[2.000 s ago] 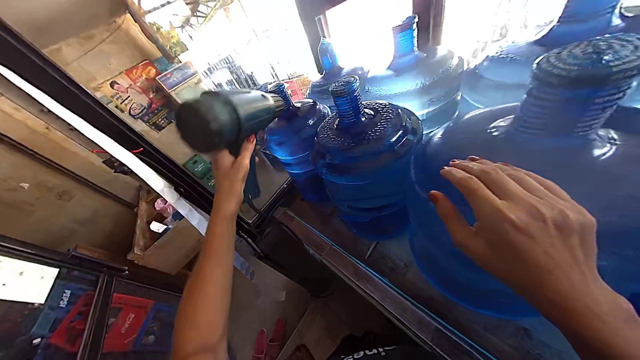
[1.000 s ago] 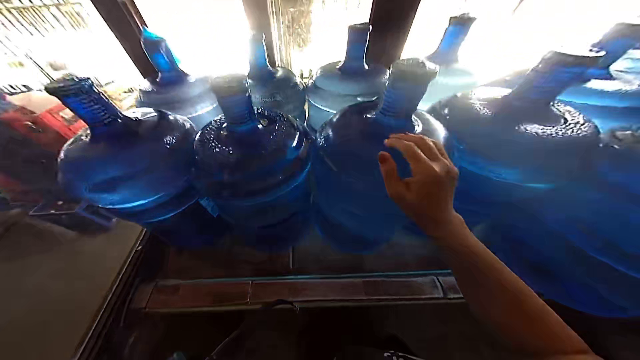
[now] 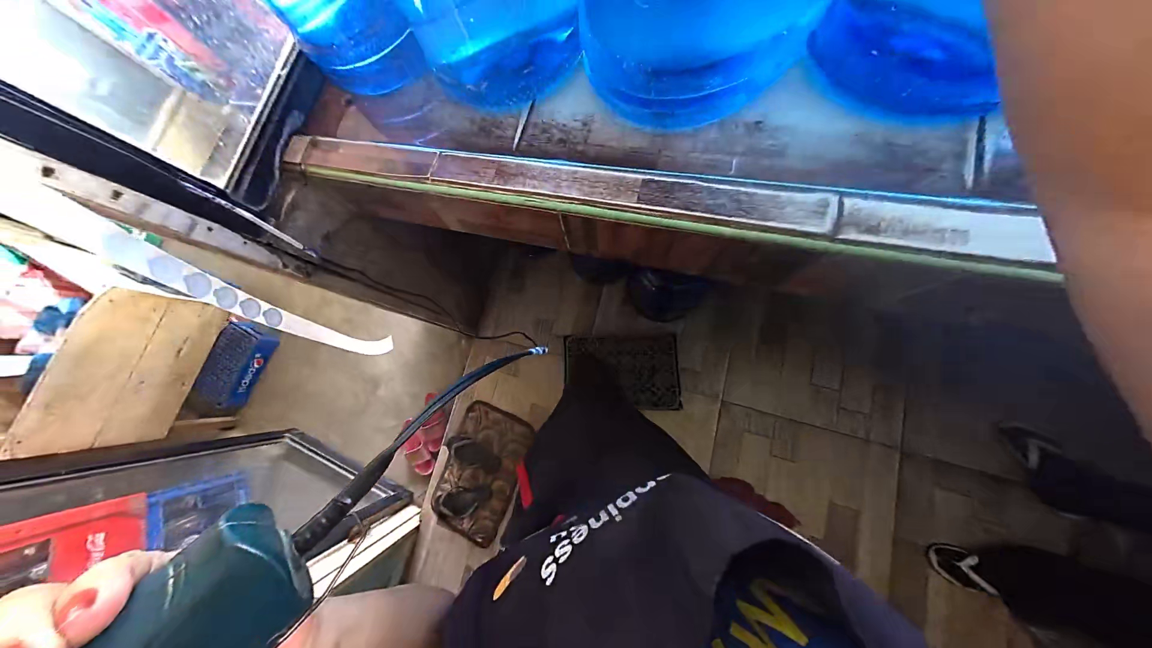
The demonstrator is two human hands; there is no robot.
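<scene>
At the lower left, my left hand [image 3: 76, 598] is wrapped around the dark green handle of a hair dryer [image 3: 216, 585]. A black cord [image 3: 360, 486] runs from the handle's end up toward the floor area. The dryer's barrel is out of view. My right arm [image 3: 1075, 207] fills the right edge, blurred and close; the right hand itself lies outside the frame. Several large blue water jugs [image 3: 684, 63] stand on a tiled counter [image 3: 630, 191] at the top, only their lower parts showing.
A glass door [image 3: 207, 99] with a dark frame stands at upper left, a white strip [image 3: 306, 335] hanging near it. Below are a floor mat [image 3: 630, 369], a brown tray with footwear [image 3: 481, 472], pink slippers [image 3: 423, 441] and a blue crate [image 3: 234, 364]. Another person's feet [image 3: 972, 562] are at lower right.
The view has swung down from the jugs to the counter's edge and floor. The hair dryer, raised in my left hand two seconds ago, is now low at the left. My right hand has left view.
</scene>
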